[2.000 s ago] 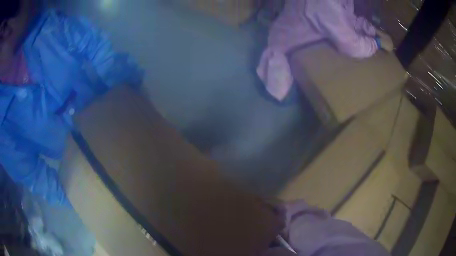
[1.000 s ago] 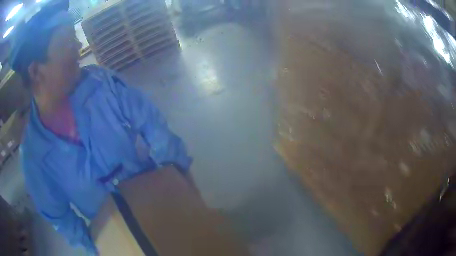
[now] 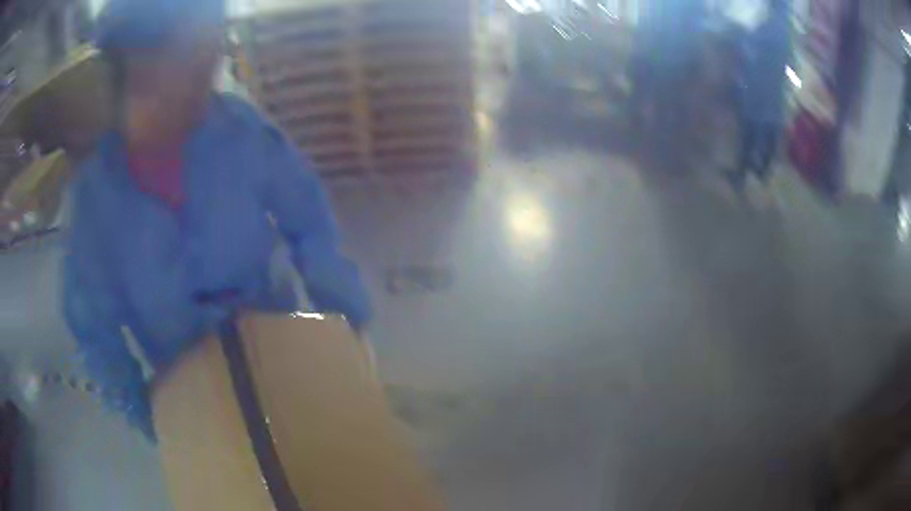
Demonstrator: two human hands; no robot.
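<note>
A large brown carton stands out from the bottom edge at the lower left of centre. A dark band or gap runs lengthwise along its top. A person in a blue smock and cap is at its far end, with both arms down at its sides. The person's hands are not clearly visible. The near end of the carton is cut off by the picture's lower edge. Neither of my hands is in the picture. The view is blurred.
A tall slatted stack of pallets stands behind the person. Grey floor with a bright reflection stretches to the right. Another person in blue stands far back at the right. A dark brown shape is at the lower right edge.
The view has swung right and up past the film-wrapped stack, which is gone from view. The person in blue and the carton stay in front. My pink sleeve, seen earliest, is out of view.
</note>
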